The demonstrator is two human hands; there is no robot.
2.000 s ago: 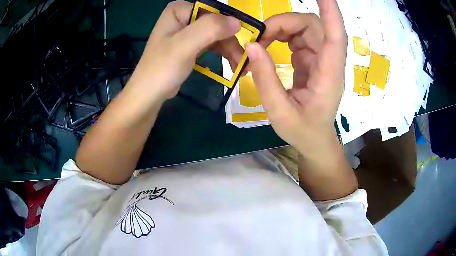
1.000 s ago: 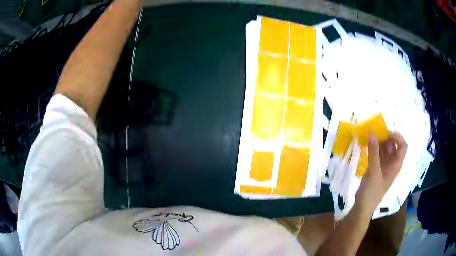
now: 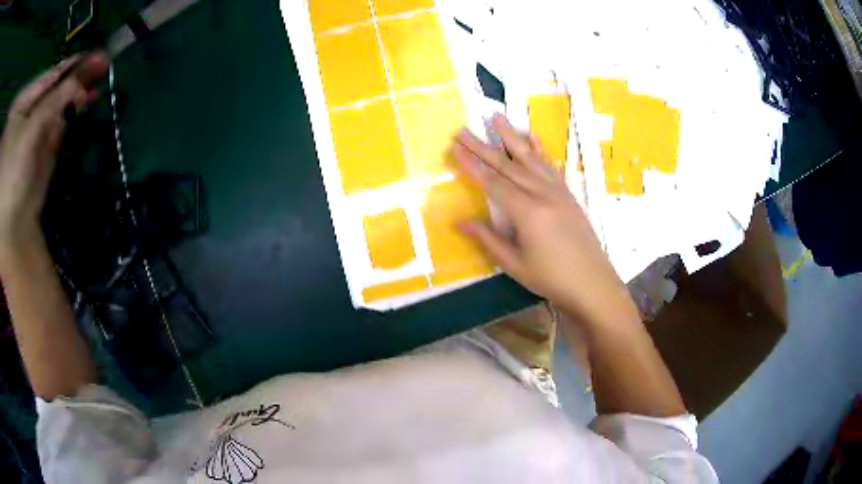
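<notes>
The sticker sheet [image 3: 364, 146], a white-edged strip with two columns of yellow rectangles, lies in front of me. One lower-left cell shows a smaller yellow piece in a white border. My right hand [image 3: 539, 213] is over the sheet's right edge with fingers spread, slightly blurred; I see nothing held in it, and it hides part of the sheet. My left hand [image 3: 47, 123] is raised at the far left with bent fingers, near the dark frame heap; whether it holds anything is unclear. Black plastic frames [image 3: 180, 203] lie tangled at left.
A large white waste pile [image 3: 699, 203] spreads at right, with loose yellow pieces [image 3: 643, 132] on it. Another black frame heap [image 3: 756, 33] lies beyond it. A yellow-faced frame [image 3: 79, 16] is at the far left corner. A brown cardboard box [image 3: 723, 326] stands below the table edge.
My right hand has moved left from the loose yellow pieces to the sticker sheet. My left hand has come into view. The camera view has shifted and turned.
</notes>
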